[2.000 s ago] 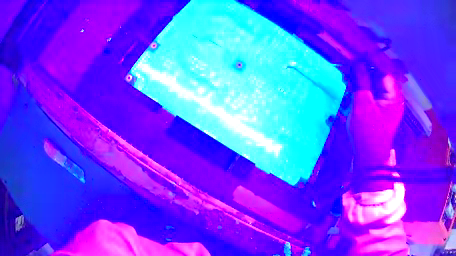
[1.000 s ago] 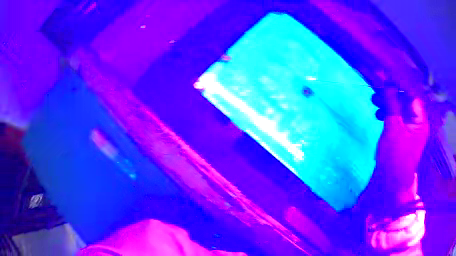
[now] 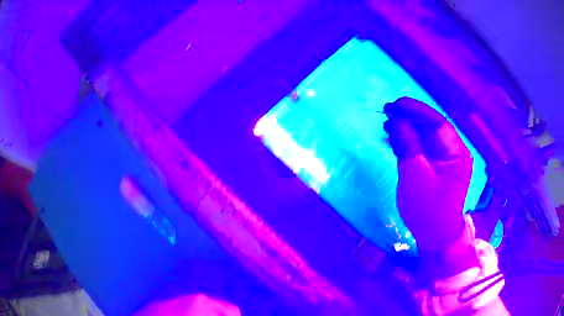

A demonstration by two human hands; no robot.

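A bright cyan coated panel (image 3: 340, 142) lies flat on the bench, with a strong white glare along its near left edge. My right hand (image 3: 433, 139), with dark-covered fingertips, is over the right part of the panel and hides it there. Its fingers are pinched together, and a very thin line (image 3: 373, 111) sticks out leftward from the fingertips. Whether its tip touches the panel cannot be told. My left hand is not in view; only a pink, sleeve-like shape (image 3: 188, 307) shows at the bottom edge.
The worn, splattered bench edge (image 3: 216, 207) runs diagonally, with a smooth blue front panel (image 3: 99, 185) below it. A magenta bench surface (image 3: 179, 58) lies at upper left. Blurred items (image 3: 541, 203) stand at the far right. A dark object (image 3: 46, 256) is at lower left.
My right hand has moved left from beside the panel's right edge to over the panel. The panel sits further right in view than two seconds ago, as the view shifted.
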